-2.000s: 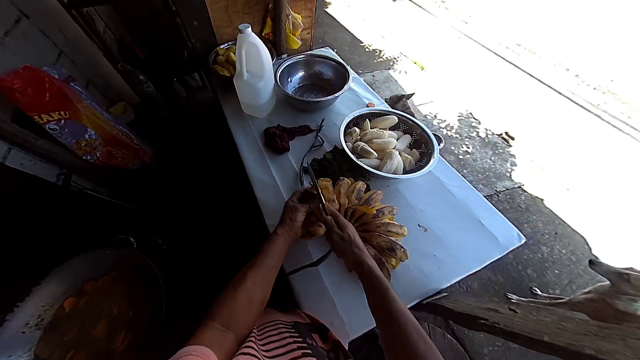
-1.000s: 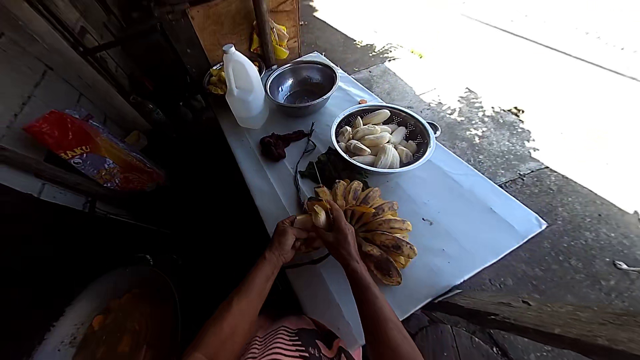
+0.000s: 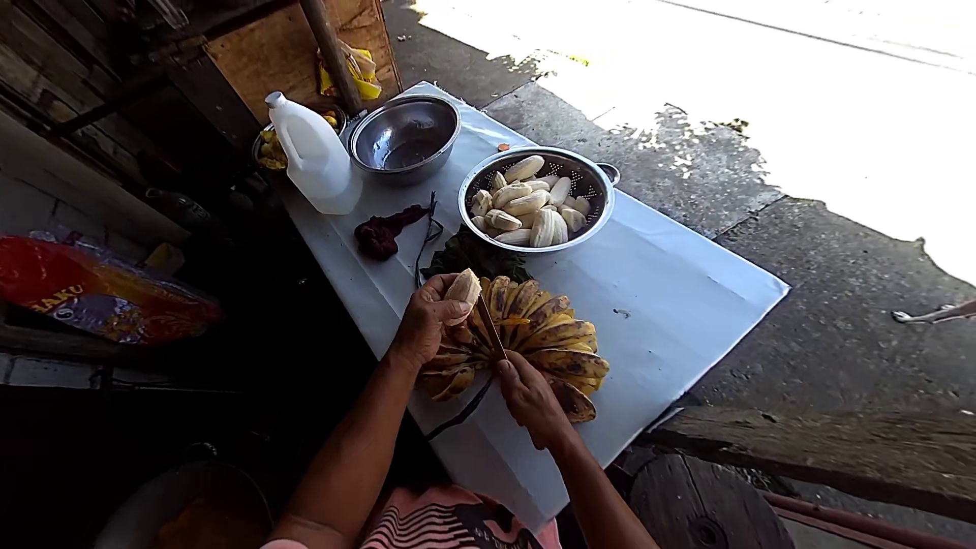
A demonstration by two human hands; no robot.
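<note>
My left hand [image 3: 428, 316] holds a peeled banana [image 3: 463, 292] upright between thumb and fingers. A knife [image 3: 490, 328] is gripped in my right hand [image 3: 531, 396], its blade pointing up and away, beside the banana. Under and beyond both hands lies a large bunch of ripe, brown-spotted bananas [image 3: 568, 335] on the white-covered table [image 3: 686, 286]. Behind the bunch stands a metal colander [image 3: 602, 217] full of peeled bananas [image 3: 526, 202]. A dark leafy piece [image 3: 476, 255] lies between colander and bunch.
An empty-looking steel bowl [image 3: 408, 141] and a white plastic jug [image 3: 316, 156] stand at the far end, with a bowl of yellow pieces [image 3: 272, 150] behind. A dark red cloth-like bundle [image 3: 379, 236] lies nearer. A large pan [image 3: 183, 507] sits lower left; a wooden beam [image 3: 823, 446] runs at right.
The banana in my left hand is now raised, its pale flesh bare. My right hand has drawn away from the left to the right, with the knife in it.
</note>
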